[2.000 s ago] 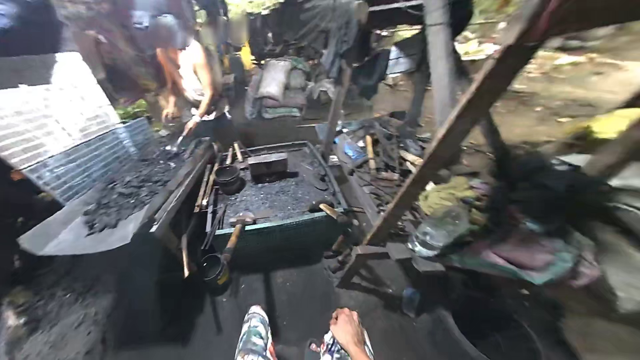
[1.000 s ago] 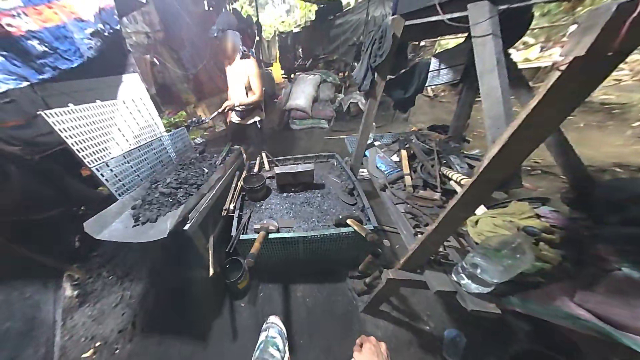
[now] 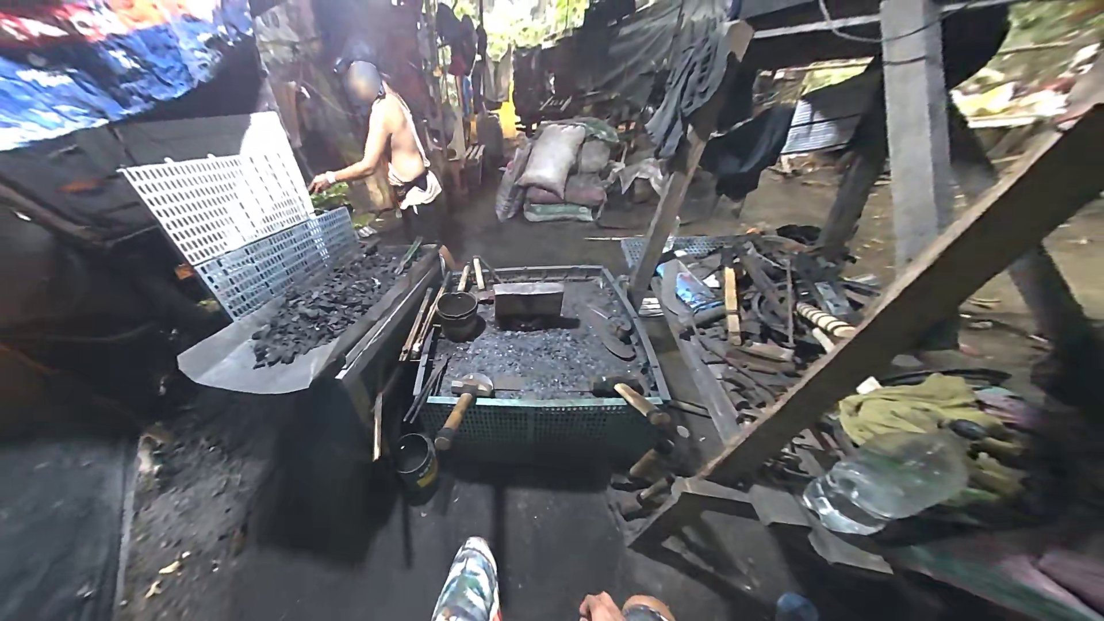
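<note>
At the bottom edge, my right hand (image 3: 601, 606) is only partly in view, beside a rounded shape I cannot make out; whether it holds anything is hidden. My left hand is out of view. In front of me a low tray-like bed (image 3: 535, 414) with a mesh side holds dark grit and a metal block (image 3: 528, 302). A hammer (image 3: 472, 388) lies over its near rim, handle toward me, and another hammer (image 3: 636, 398) rests at the near right corner. A dark pot (image 3: 457, 315) stands inside on the left, and a small can (image 3: 417, 466) stands outside.
Left, charcoal pieces (image 3: 319, 310) lie on a sheet by a plastic grate (image 3: 228, 207). A person (image 3: 398, 142) stands behind. Right are a slanted wooden beam (image 3: 914, 293), piled metal scraps (image 3: 759, 302) and a clear plastic bottle (image 3: 888, 483). Stacked sacks (image 3: 556, 168) lie farther back.
The view has tilted up and turned left. The person behind, bent toward the charcoal with a tool two seconds ago, now stands more upright with an arm stretched left.
</note>
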